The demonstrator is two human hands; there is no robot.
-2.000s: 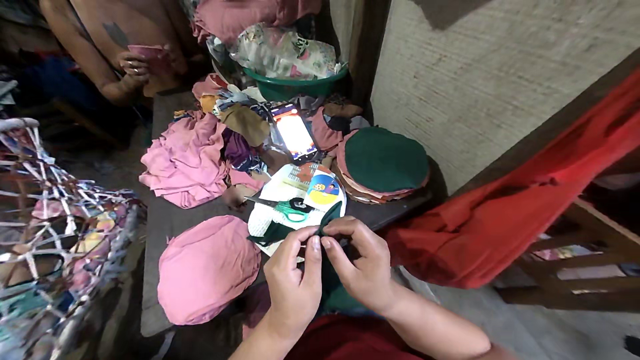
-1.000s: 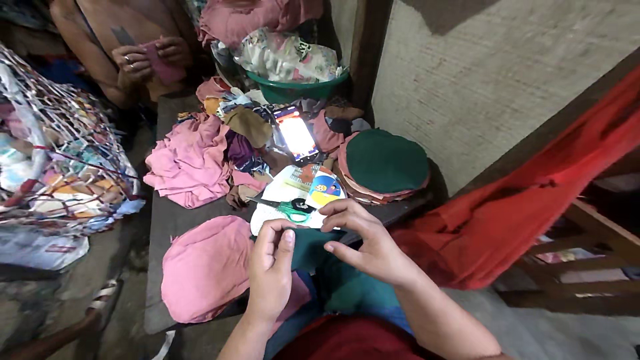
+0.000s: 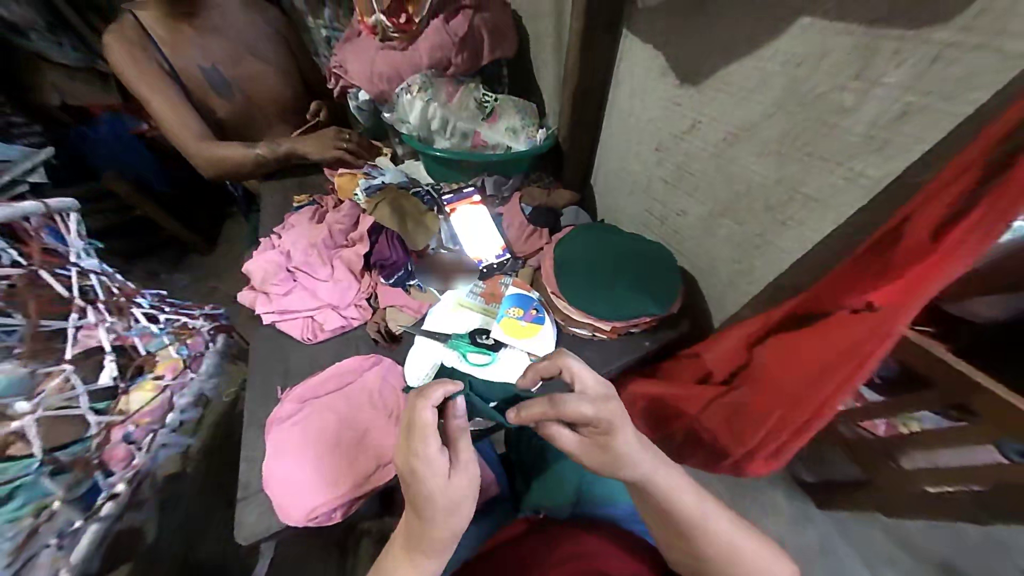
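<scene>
My left hand [image 3: 440, 456] pinches the edge of a dark green cloth [image 3: 480, 400] between thumb and index finger. On the cloth's other side, my right hand [image 3: 572, 408] has thumb and fingers close together at its edge; whether a needle or thread is held there is too small to tell. Just beyond lie green-handled scissors [image 3: 472, 348] on a white printed sheet [image 3: 436, 324], beside a rounded printed piece [image 3: 524, 320]. A stack of round cloth pieces with dark green on top [image 3: 616, 272] sits to the right, and pink round cloth pieces [image 3: 332, 440] to the left.
A lit phone [image 3: 476, 228] rests among cloth scraps behind the scissors. Crumpled pink cloth [image 3: 312, 272] and a green basin [image 3: 484, 160] stand farther back. Another person's hand [image 3: 340, 148] is at the far scraps. Red cloth [image 3: 800, 368] hangs at right; a rope mesh [image 3: 88, 384] is at left.
My hands have shifted about the green cloth, which was lower between them a second ago. The other person's hands, earlier raised around a pink item, are now lower, one at the scraps.
</scene>
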